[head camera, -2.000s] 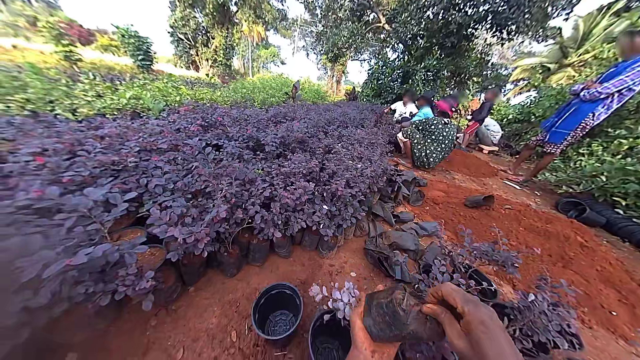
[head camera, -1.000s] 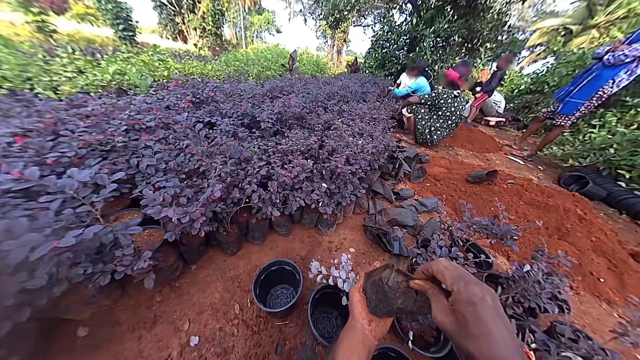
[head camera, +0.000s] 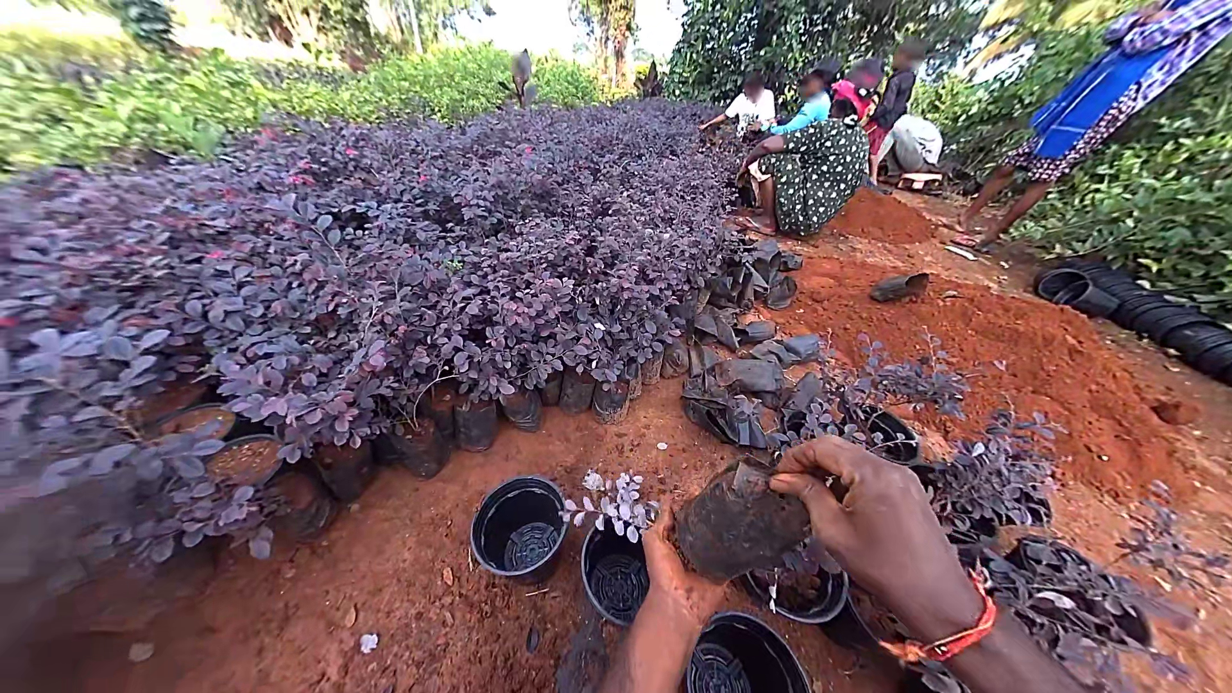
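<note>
A seedling's soil-filled black plastic grow bag (head camera: 739, 520) lies on its side in my left hand (head camera: 679, 577), which grips it from below and the left. Its pale purple leaves (head camera: 618, 505) stick out to the left of that hand. My right hand (head camera: 857, 505) pinches the bag's upper right end between thumb and fingers; a red thread bracelet is on that wrist. Below are empty black plastic pots: one at the left (head camera: 520, 527), one beside my left hand (head camera: 614, 576) and one at the bottom (head camera: 746, 659). A pot with soil (head camera: 799, 589) stands under the bag.
Dense purple-leaved plants in bags (head camera: 462, 279) fill the left. Discarded black bags (head camera: 751, 375) lie ahead, beside a red soil mound (head camera: 1011, 366). Potted seedlings (head camera: 1068, 587) stand at right. Stacked black pots (head camera: 1155, 313) lie farther back. Several people (head camera: 818, 178) sit or stand beyond.
My right hand still pinches the bag's end and my left hand still supports it. The bag appears slightly shifted in the hands. The seated people have changed posture a little.
</note>
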